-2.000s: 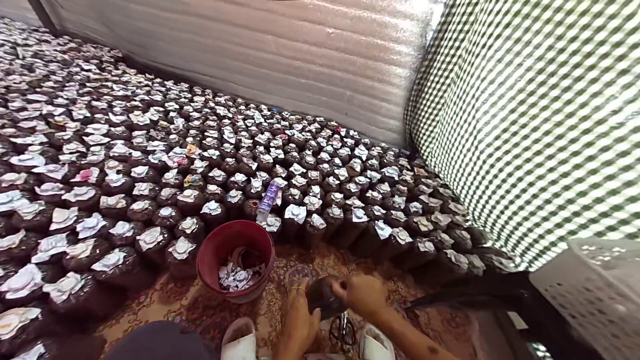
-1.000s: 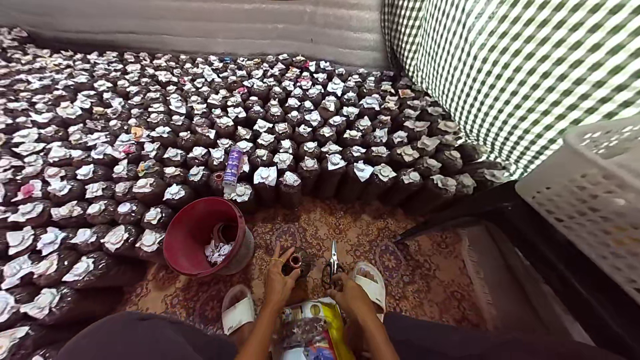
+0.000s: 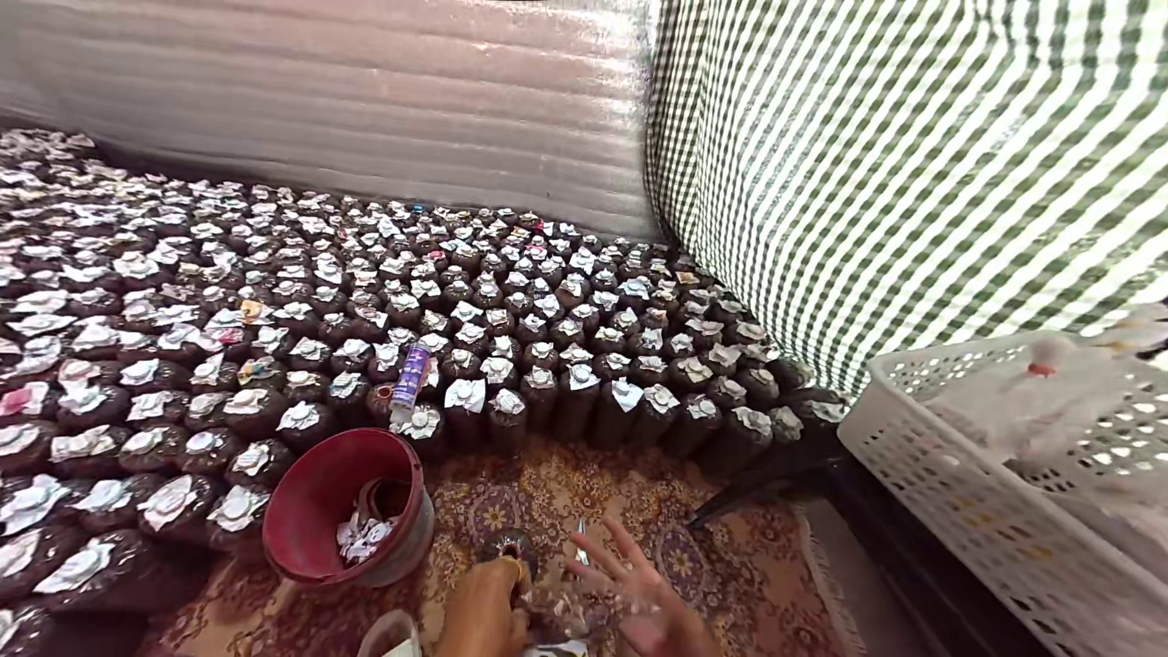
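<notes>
My left hand [image 3: 484, 607] is at the bottom centre, fingers curled beside the open mouth of a dark filled plastic bag [image 3: 513, 550]; what its fingertips hold is hidden. To its right, my right hand [image 3: 643, 593] is raised and empty, fingers spread, slightly blurred. The metal blades of scissors [image 3: 581, 540] show just beyond the right fingers. Clear, shiny plastic [image 3: 570, 613] lies between the hands. Left of them stands a red bucket [image 3: 290, 511] with white paper pieces [image 3: 363, 537] inside. A purple tube [image 3: 412, 372] rests on the nearest bags.
Rows of dark bags with paper-covered tops [image 3: 538, 354] fill the left and centre. A patterned carpet [image 3: 739, 584] covers the floor. At right, a white perforated plastic crate [image 3: 949, 493] holds plastic bags. Silvery sheeting [image 3: 365, 100] and a checked cloth [image 3: 894, 182] hang behind.
My right hand, at the scissors' handles one second ago, is now off them with its fingers spread. My left hand has changed from an apart-fingered pose to a curled one. The view has tilted up.
</notes>
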